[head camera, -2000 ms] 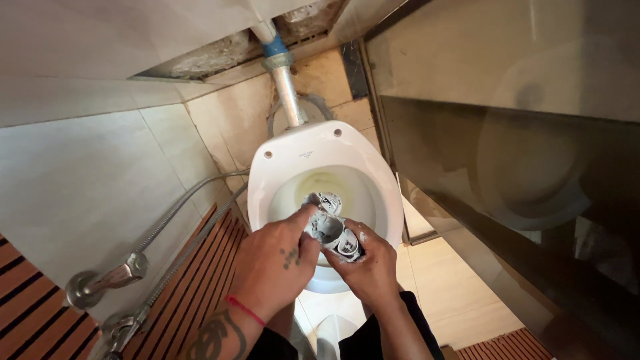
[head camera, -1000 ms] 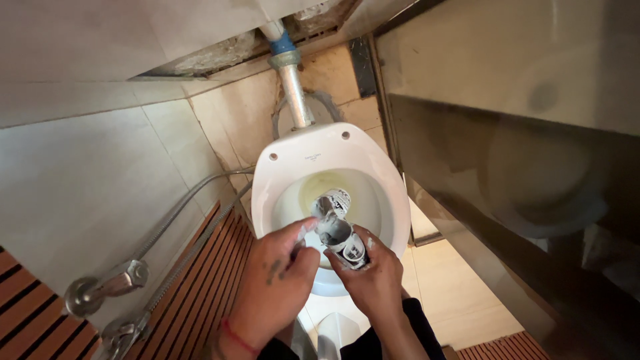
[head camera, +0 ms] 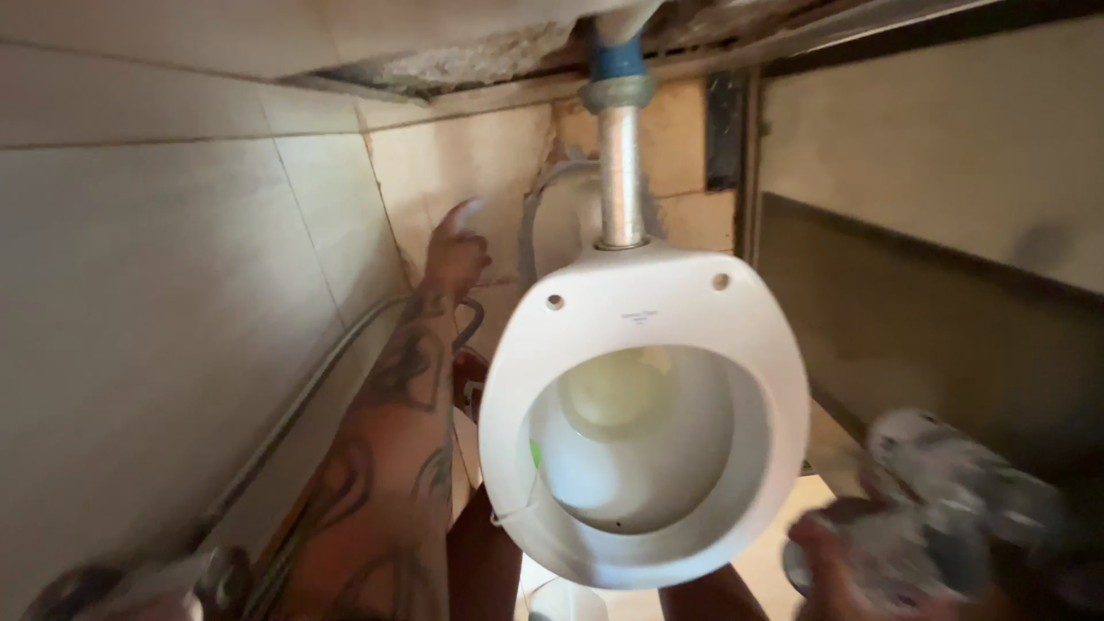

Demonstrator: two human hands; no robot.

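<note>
My left hand (head camera: 459,250) reaches forward on the left of the white ceramic toilet bowl (head camera: 509,405), near the tiled back wall. Pale paste covers its extended fingertip, and it holds nothing. At the lower right, my right hand (head camera: 819,565) is blurred and grips a whitish, paste-smeared container (head camera: 914,552). Another pale, blurred piece (head camera: 940,457) lies against or beside it; how they join cannot be told. A metal flush pipe (head camera: 621,172) with a blue fitting (head camera: 617,59) enters the rear of the bowl.
A flexible hose (head camera: 302,397) runs along the left wall toward a blurred metal valve (head camera: 216,578). Behind the pipe, a curved grey patch (head camera: 530,224) marks the wall tiles. A broken wall opening (head camera: 483,65) lies above, and a dark glossy panel (head camera: 914,302) stands at the right.
My left hand has left the container over the bowl and moved forward to the back wall. My right hand has carried the container right, away from the bowl. The view has moved closer to the bowl.
</note>
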